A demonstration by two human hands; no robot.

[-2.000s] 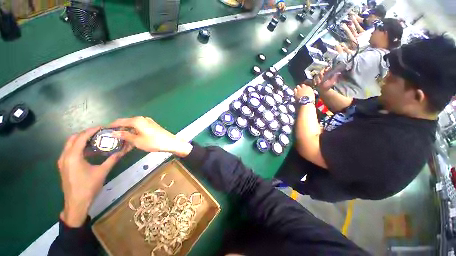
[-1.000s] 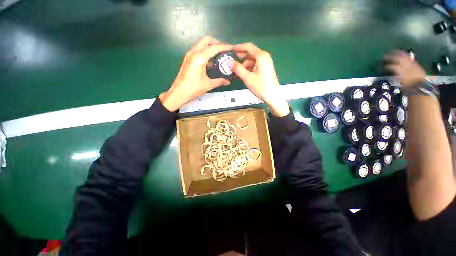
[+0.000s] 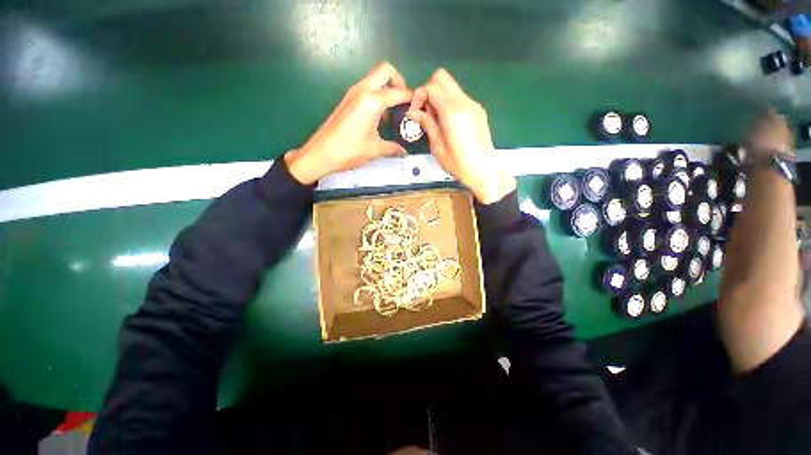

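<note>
A black round unit [image 3: 410,130] with a pale end face is held between my two hands, over the near edge of the green belt. My left hand [image 3: 357,120] curls around its left side, fingers and thumb on it. My right hand [image 3: 452,124] has its fingertips on the unit's right and top edge. Whether a ring is between the fingertips cannot be told. Below my hands, an open brown cardboard box [image 3: 334,267] holds a loose heap of thin cream rings [image 3: 391,258].
A white strip [image 3: 133,187] runs between the green belt [image 3: 222,89] and the near green worktop [image 3: 133,293]. A dense group of black units [image 3: 649,240] stands at the right, beside a neighbour's blurred forearm [image 3: 760,258]. Two units [image 3: 611,124] stand on the belt.
Since one second ago, my right fingers have shifted from the end face to the unit's edge. The neighbour's hand has moved right, and two units now show on the belt behind the group.
</note>
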